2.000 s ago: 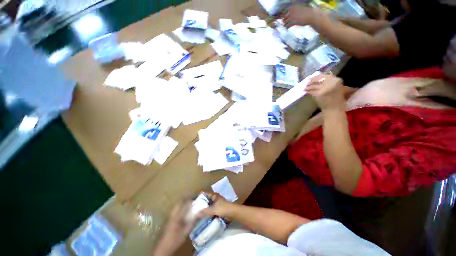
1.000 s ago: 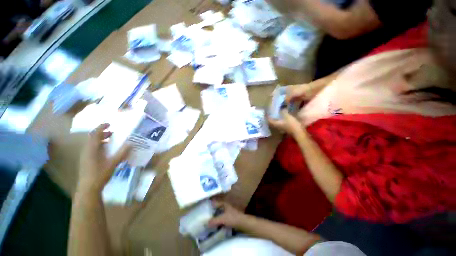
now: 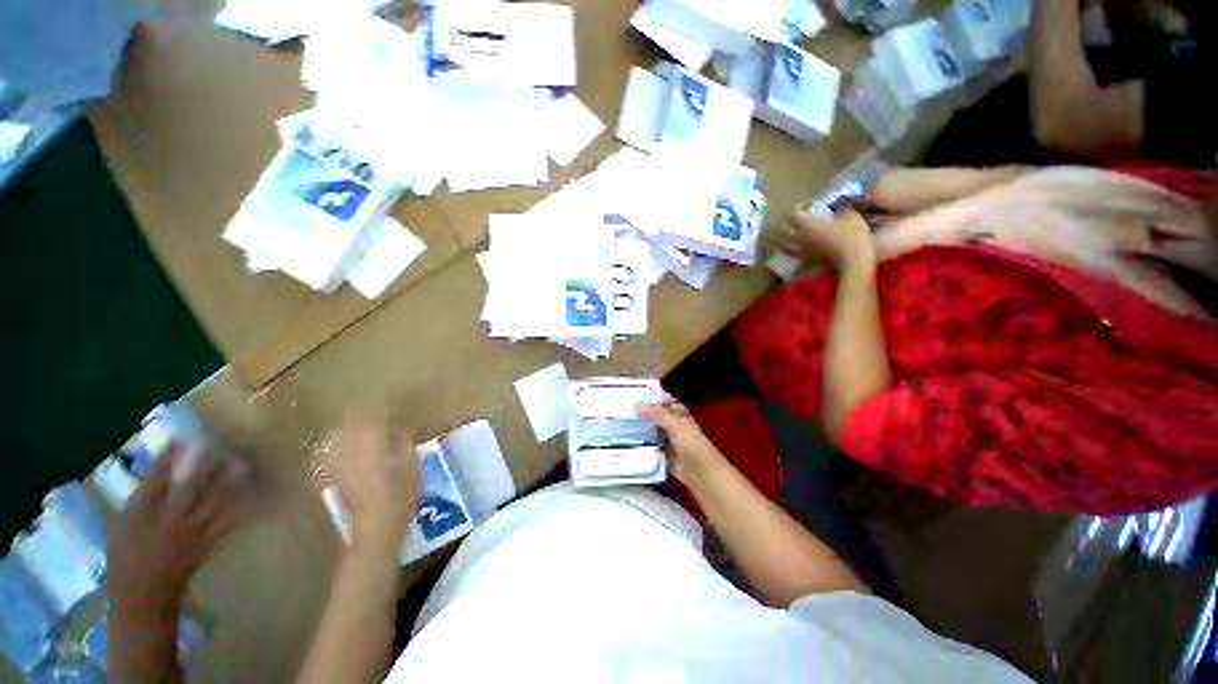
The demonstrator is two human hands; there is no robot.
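My right hand [image 3: 679, 434] is shut on the right side of a clear blister tray [image 3: 619, 465] near the bench's front edge. The tray holds white pieces with dark bands between them. My left hand [image 3: 371, 468], blurred, is over the left part of an opened white insert card [image 3: 474, 468] with a blue square. Whether its fingers grip the card cannot be told. A small plain white card [image 3: 544, 401] lies just left of the tray.
Heaps of white cards [image 3: 568, 274] and leaflets lie on brown cardboard [image 3: 334, 361]. Another person's blurred hand [image 3: 187, 501] is left of mine, by several trays [image 3: 67, 528]. A person in red [image 3: 975, 361] works at the right. A green surface [image 3: 94, 254] is at left.
My left hand has moved from the left heap toward me, with the opened card now beside it. My right hand still holds the tray. The camera view has shifted; another hand appears at left.
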